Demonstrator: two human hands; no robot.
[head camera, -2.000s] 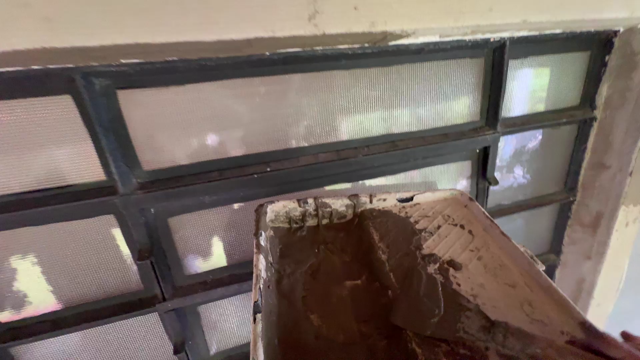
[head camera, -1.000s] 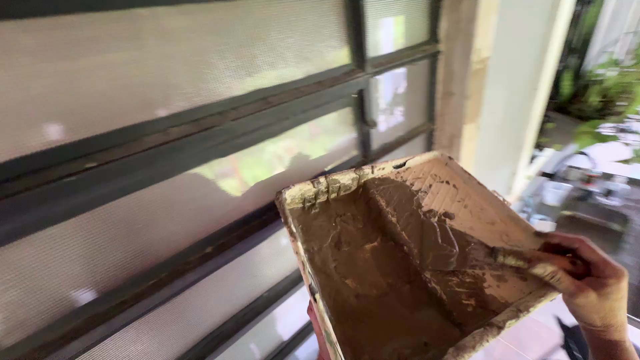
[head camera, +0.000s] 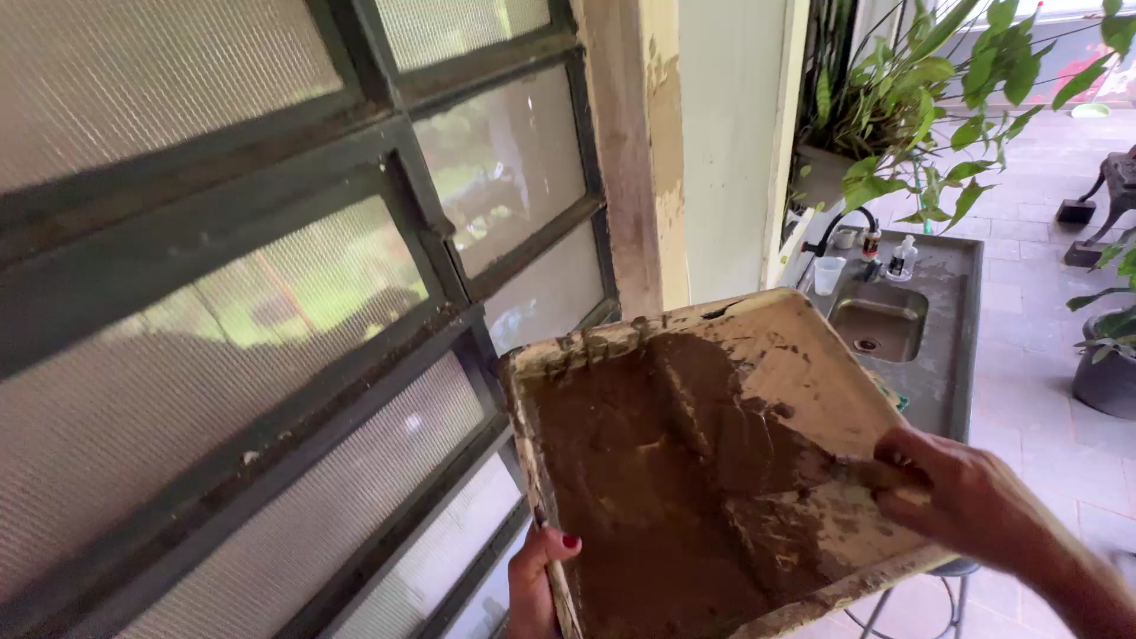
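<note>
A paint tray (head camera: 821, 390) with brown paint (head camera: 621, 497) in its well is held tilted in front of me. My left hand (head camera: 535, 572) grips the tray's left edge, its thumb over the rim. My right hand (head camera: 954, 488) holds the handle of a tool (head camera: 856, 472), possibly a brush, over the tray's sloped part; the tool's end is smeared with brown paint and hard to tell from the tray.
A dark metal window frame (head camera: 413, 177) with ribbed glass panes fills the left, beside a wall edge with worn paint (head camera: 661, 160). At the right stand a counter with a sink (head camera: 879, 319), a hanging leafy plant (head camera: 932, 98), a potted plant (head camera: 1109, 373) and a stool (head camera: 954, 577).
The view has swung right, bringing the sink and plants into sight. My right hand and the tool show more fully than two seconds ago, and the left thumb on the tray's edge is now plain.
</note>
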